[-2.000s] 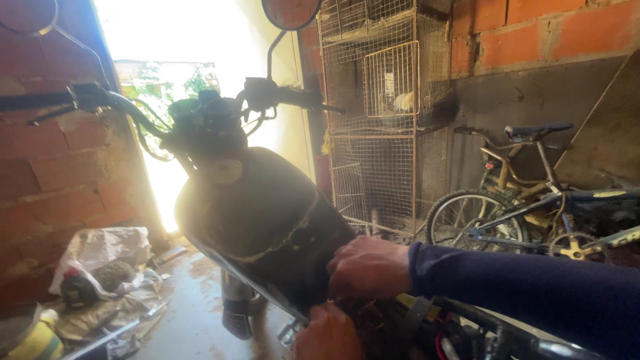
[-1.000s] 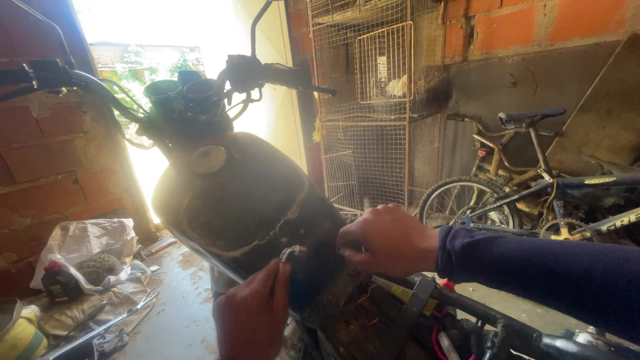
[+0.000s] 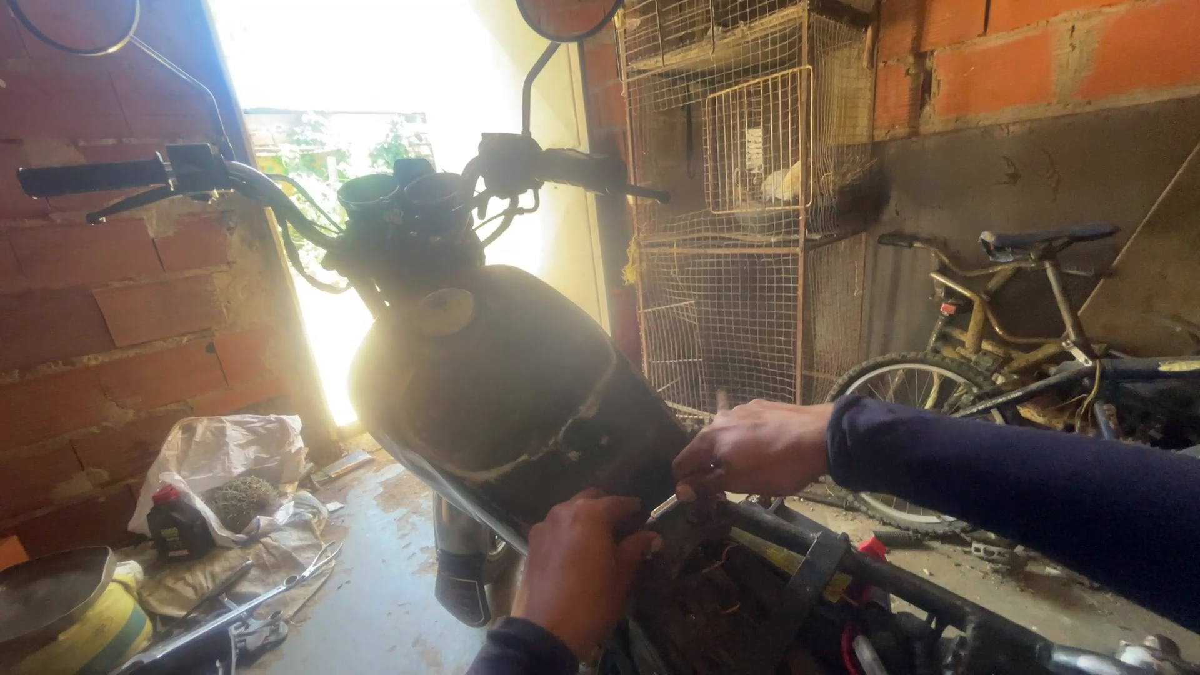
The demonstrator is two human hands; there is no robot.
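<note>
A dark motorcycle fuel tank [image 3: 506, 375] with a round filler cap [image 3: 444, 311] fills the middle, below the handlebar [image 3: 281, 202]. My left hand [image 3: 586, 562] is at the tank's rear edge, fingers curled around the near end of a small metallic piece [image 3: 664, 509]. Across from it, my right hand [image 3: 750, 450] has its fingers pinched at the other end of that piece. What the piece is cannot be told. Behind the tank, the bare motorcycle frame [image 3: 937, 591] shows, with wires and a dark bracket; the seat area is uncovered.
Wire cages [image 3: 722, 281] stand behind, with bicycles [image 3: 1012, 356] at the right. On the floor at left lie a plastic bag [image 3: 225, 450], a dark bottle with a red cap [image 3: 178, 525], a yellow container [image 3: 103, 619] and metal tools [image 3: 244, 609]. A brick wall [image 3: 112, 309] bounds the left.
My left hand has moved right and closer to my right hand since a second ago, when it was lower left at the tank's edge. The view has shifted slightly.
</note>
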